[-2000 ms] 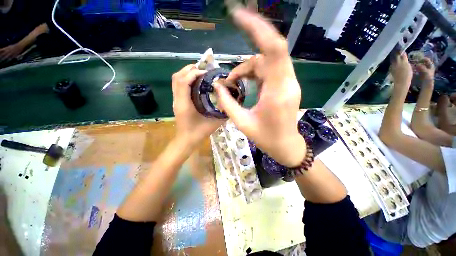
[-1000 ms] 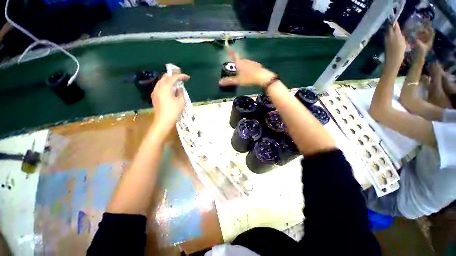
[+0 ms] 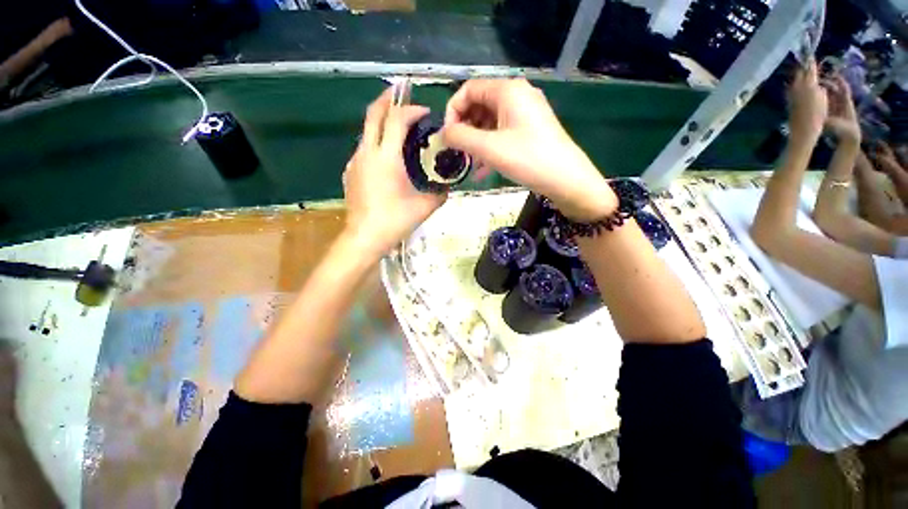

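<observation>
My left hand [image 3: 383,184] holds a black cylindrical housing [image 3: 418,164] tilted with its open end towards me; a pale face and a dark round centre show inside. The white strip [image 3: 438,308] runs from my left hand down over the bench sheet. My right hand [image 3: 508,129] is at the housing's open rim, thumb and fingertips pinched together; whether they hold a small piece I cannot tell. Several black housings [image 3: 539,290] stand in a cluster below my right forearm.
One housing [image 3: 227,147] stands on the green belt [image 3: 299,129] at the left, beside a hanging white cable [image 3: 124,45]. A small hammer [image 3: 95,282] lies at the left. Spare strips [image 3: 732,288] lie at the right, near another person's arms [image 3: 796,199]. A pale metal post [image 3: 732,94] rises there.
My right hand has come back from reaching over the belt. A housing is now in my left hand, with my right fingers at its rim. The housings on the belt have shifted.
</observation>
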